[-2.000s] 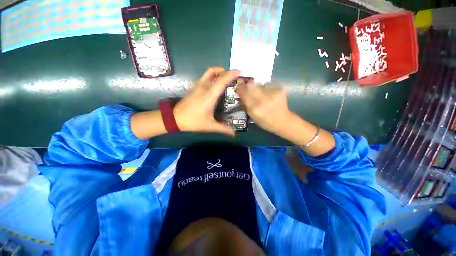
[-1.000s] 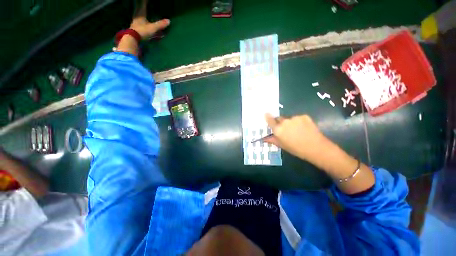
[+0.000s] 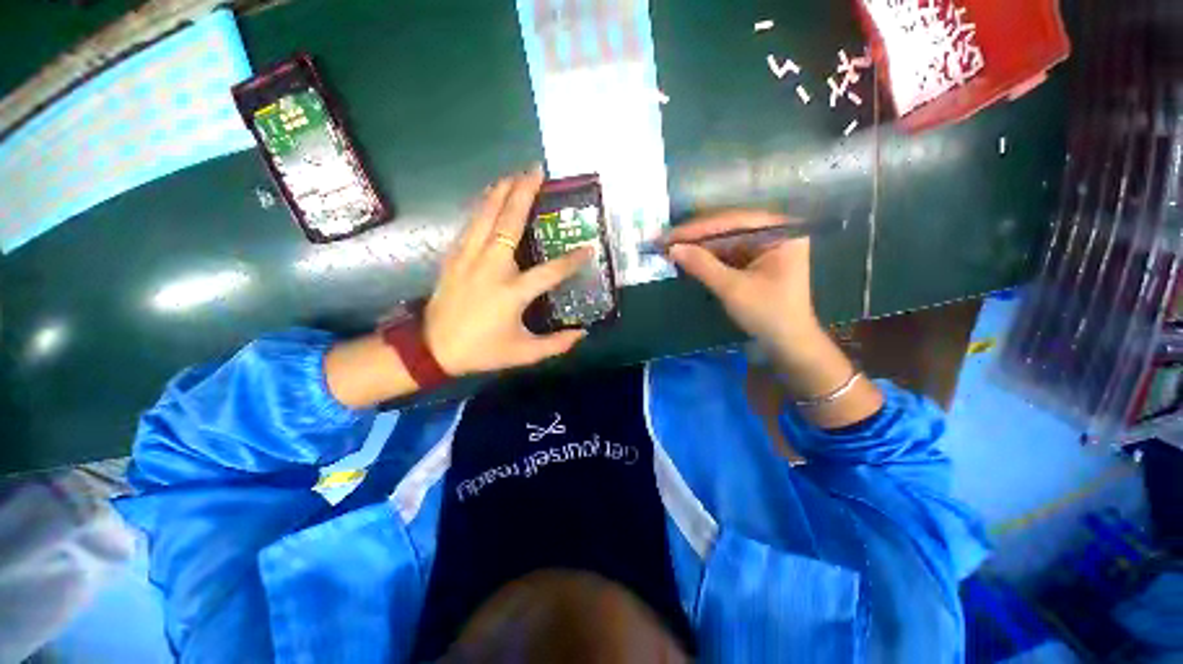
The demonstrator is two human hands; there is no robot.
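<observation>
A phone housing point(image 3: 567, 298) with a dark red rim and a green and silver inside lies on the bench, over the left edge of a pale blue sticker strip point(image 3: 599, 123). My left hand point(image 3: 493, 292) is on it, with fingers along its left side and one finger over its face. My right hand point(image 3: 763, 279) holds dark tweezers point(image 3: 746, 237). Their tip is at the strip's near end, just right of the phone. Whether the tip holds a piece is too small to tell.
A second phone housing point(image 3: 311, 156) lies at left beside a wider blue sticker sheet point(image 3: 123, 123). A red bin point(image 3: 1031, 52) of white parts is at upper right, with loose white parts point(image 3: 846, 78) beside it. Clear plastic trays point(image 3: 1103, 260) stand at the right edge.
My left hand has come back from the far belt and is now on a phone housing in front of me. My right hand still holds the tweezers at the strip. The view has shifted.
</observation>
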